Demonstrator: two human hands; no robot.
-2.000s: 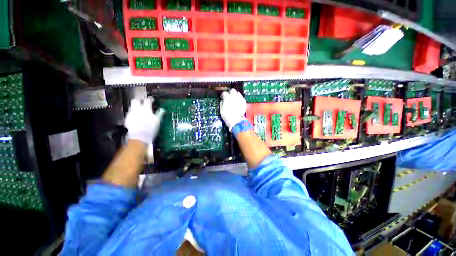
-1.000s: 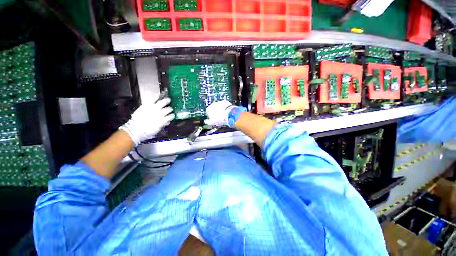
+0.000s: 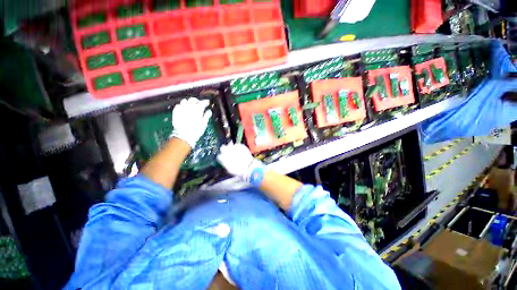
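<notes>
A green PCB panel (image 3: 154, 131) lies in a black carrier fixture (image 3: 224, 126) on the line in front of me. My left hand (image 3: 191, 120), in a white glove, is over the panel's upper right part, palm down, and hides what is under it. My right hand (image 3: 238, 160), gloved with a blue band at the cuff, is at the carrier's lower right corner, fingers bent. Blur hides whether either hand grips anything. To the right, a red cover sheet (image 3: 293, 137) with small green modules lies on the neighbouring carrier.
A red compartment tray (image 3: 187, 70) with small boards in its left cells sits on the shelf edge above. More carriers with red sheets run right. A black bin (image 3: 418, 170) stands below the line. Another person's blue sleeve (image 3: 453, 116) is at right.
The view has turned and shifted. My left hand has moved from the panel's lower left onto its upper right part. My right hand has moved to the carrier's lower right corner.
</notes>
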